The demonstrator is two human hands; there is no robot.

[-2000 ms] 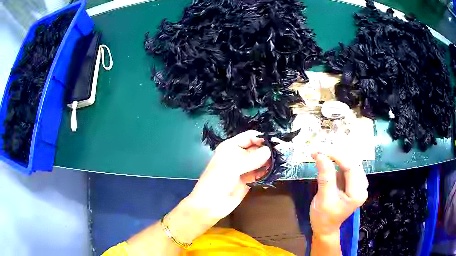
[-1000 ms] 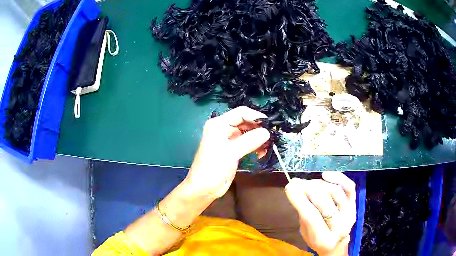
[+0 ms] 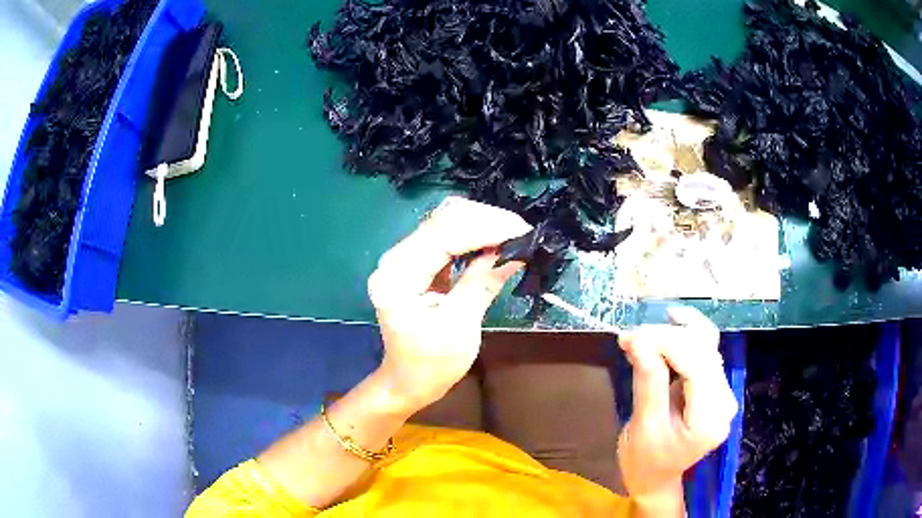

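Note:
My left hand [image 3: 430,304] pinches a black pointed piece [image 3: 536,253] between thumb and fingers, over the table's near edge. My right hand [image 3: 675,400] holds a thin pale rod [image 3: 578,310], whose tip is at the lower edge of the black piece. I cannot tell if they touch. A tan board [image 3: 698,258] with pale smears lies right of the black piece, with a round white dish [image 3: 705,191] on it. A heap of loose black pieces [image 3: 475,91] lies beyond my hands. Part of the held piece is hidden by my left fingers.
A second black heap [image 3: 829,142] lies right of the board. A blue bin [image 3: 101,223] of black pieces stands at the left, beside a black and cream object [image 3: 187,111] with a strap. Another blue bin [image 3: 730,405] of black pieces is below the table edge at right.
My left hand has turned, and the black piece now shows more spread out. My right hand first brought the rod from the board to the piece, then shifted slightly right and up.

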